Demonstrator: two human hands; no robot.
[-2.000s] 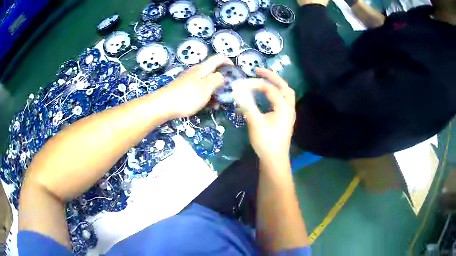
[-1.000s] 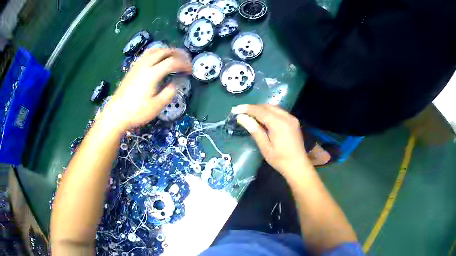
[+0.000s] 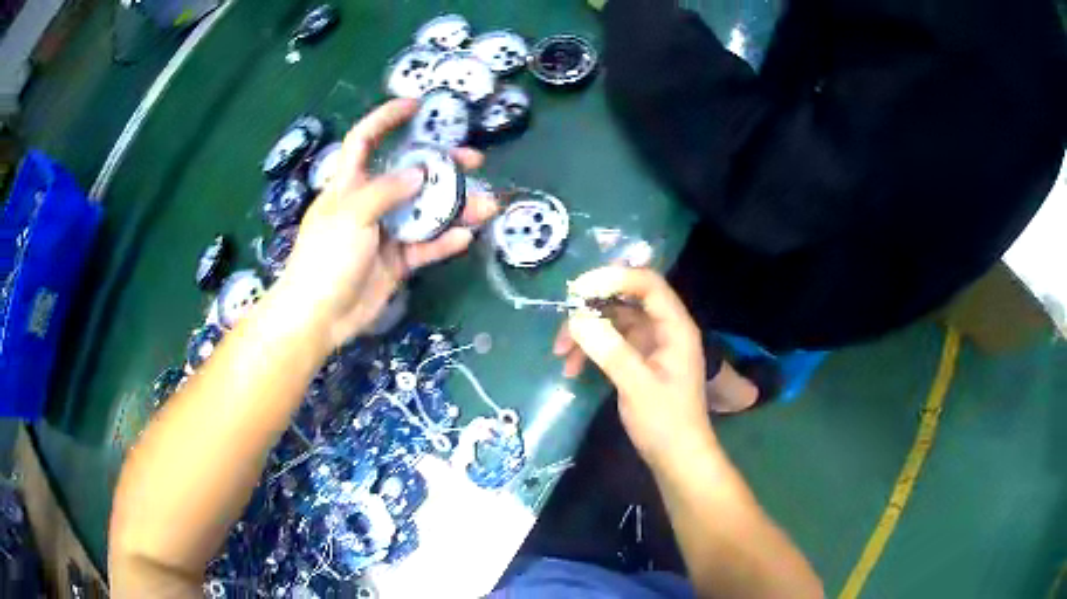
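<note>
My left hand is closed around a round housing, its pale face with dark holes turned up to the right. My right hand pinches the end of thin white lead wires between thumb and fingers. The wires run up and left toward another round housing, which lies on the green worktop between the hands; where they attach is unclear. The rest of what my right fingers hold is hidden.
Several housings lie at the top, a dark disc beside them. A heap of circuit boards lies on a white sheet below. A blue bin is at left. A neighbour in black is close at right.
My left hand has lifted a housing from the group. My right hand has stayed near the worktop's edge, now with wires in its fingertips clearly visible. The view has shifted slightly.
</note>
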